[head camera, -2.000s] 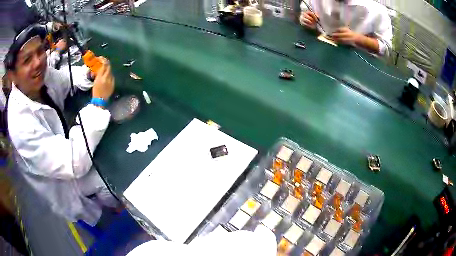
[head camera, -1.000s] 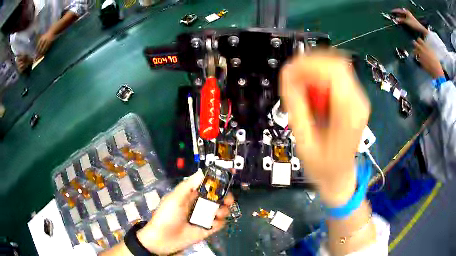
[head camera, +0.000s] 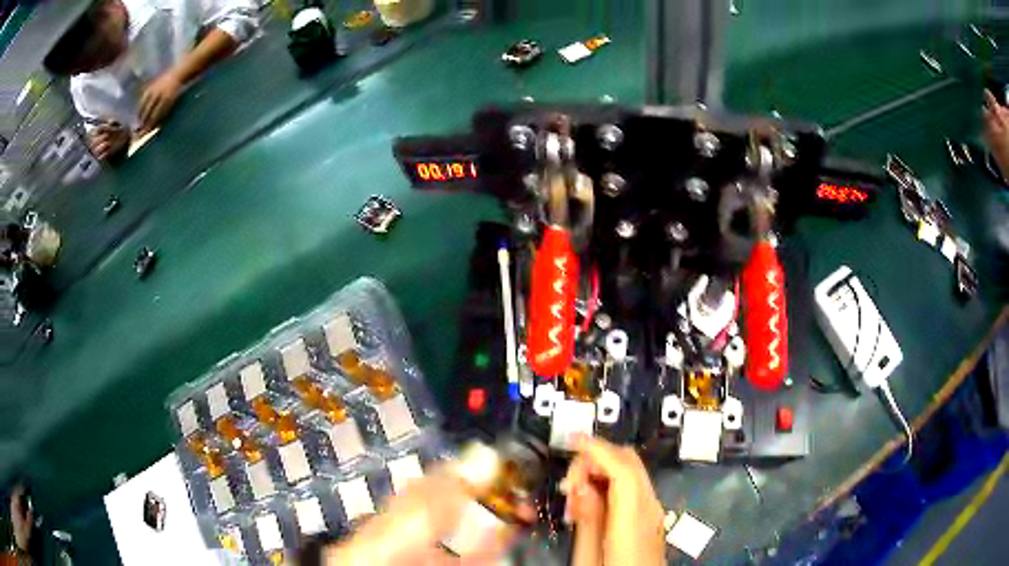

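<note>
My left hand (head camera: 404, 517) is at the bottom, blurred, and holds a small dark housing (head camera: 511, 478) with a pale square display module (head camera: 476, 531) at it. My right hand (head camera: 620, 506) is just below the fixture's left station, its fingertips close to the pale square (head camera: 573, 422) seated there; I cannot tell if they touch or hold it. The black fixture (head camera: 653, 205) has two red toggle handles (head camera: 551, 304) side by side. A second pale square (head camera: 701, 433) sits in the right station.
The clear blister tray (head camera: 382, 304) of display modules stands left, on or beside white paper (head camera: 133, 511). A power strip (head camera: 857, 329) lies right of the fixture. A loose pale module (head camera: 690, 534) lies at the near edge. A person (head camera: 166, 66) works across the bench.
My right hand has let go of the right red handle and moved down and left to the left station. My left hand still holds the housing. The view has shifted.
</note>
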